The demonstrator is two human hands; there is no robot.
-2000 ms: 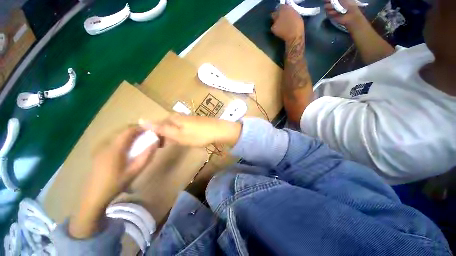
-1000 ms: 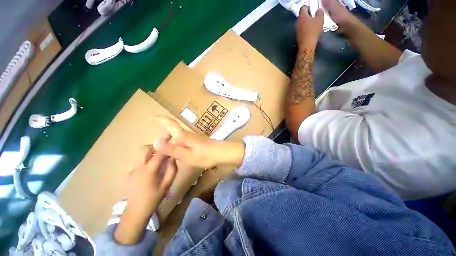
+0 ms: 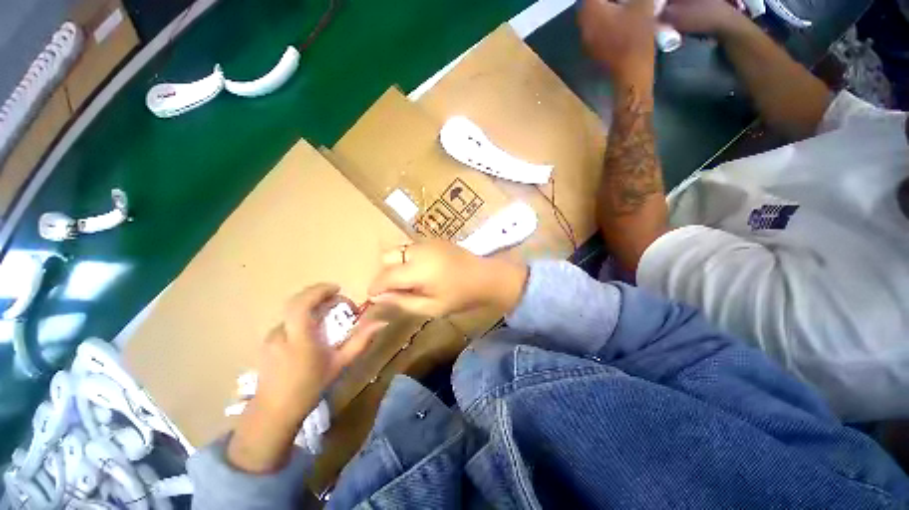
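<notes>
My left hand (image 3: 299,354) holds a small white housing part (image 3: 340,321) between thumb and fingers over the cardboard sheet (image 3: 239,259). Most of the part is hidden by the hand. My right hand (image 3: 439,279) is beside it, its fingertips pinching a thin red wire (image 3: 363,305) at the part's end. A white handle shell (image 3: 488,154) with a thin lead lies on the cardboard behind my right hand. A second shell (image 3: 506,229) lies nearer, partly behind that hand. White arcs (image 3: 314,426) lie partly hidden behind my left wrist.
A pile of white housings (image 3: 85,438) lies at lower left. The green conveyor belt (image 3: 219,149) carries joined housing pairs (image 3: 184,97). A cardboard tray (image 3: 95,55) across the belt holds a row of white parts. A co-worker's tattooed arm (image 3: 633,149) is at right.
My hands have separated slightly, and the white part and red wire now show between them. The view has shifted, and the joined pairs on the belt sit further left.
</notes>
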